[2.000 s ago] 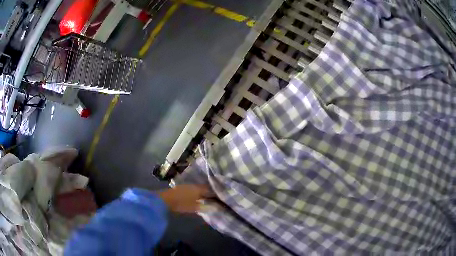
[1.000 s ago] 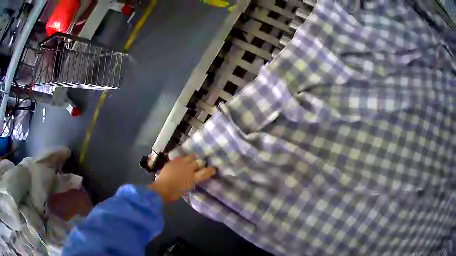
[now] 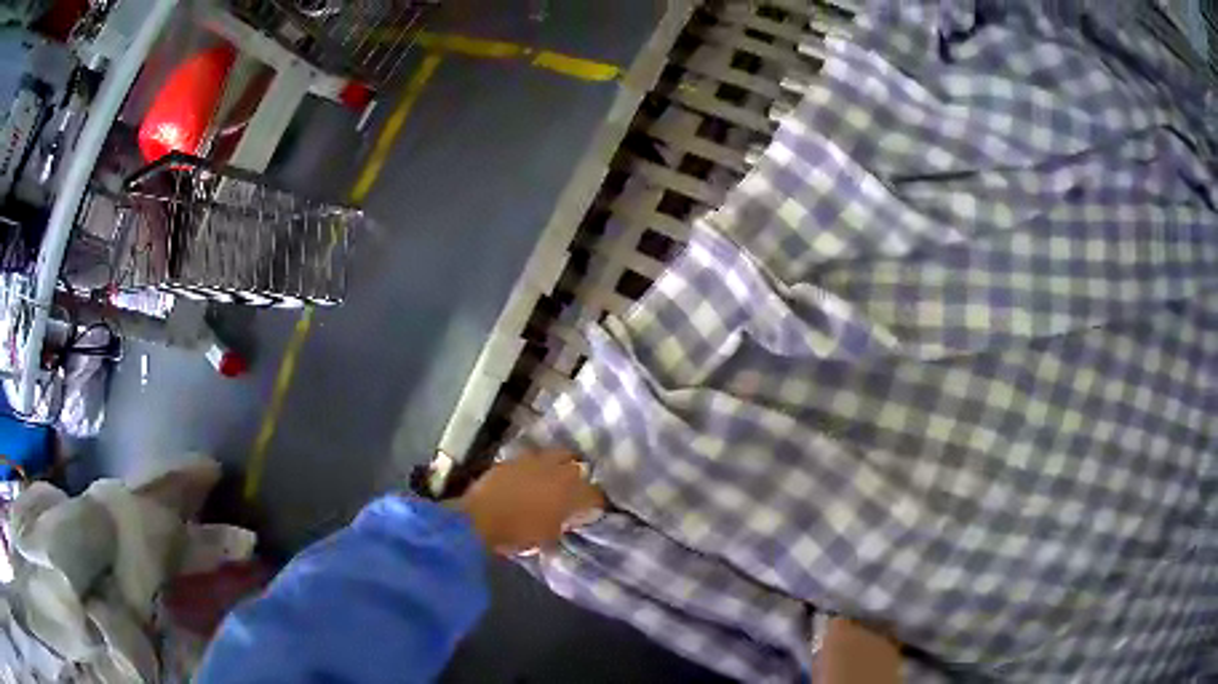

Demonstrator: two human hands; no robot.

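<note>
A large purple-grey and white checked cloth lies over a rack of parallel pale bars, with uneven folds near its left edge. My left hand, in a blue sleeve, is at the cloth's lower left corner, with its fingers curled onto the fabric beside the rack's end. Its fingertips are partly hidden. My right hand shows only in part at the bottom edge, against the cloth's lower border. Its fingers are not clear.
The rack's pale side rail runs beside a grey floor with yellow lines. A wire basket trolley and a bright red object are at the upper left. A whitish cloth heap is at the lower left.
My left hand was spread flat on the cloth corner; its fingers are now curled there. My right hand has come into view at the bottom. The view has shifted slightly.
</note>
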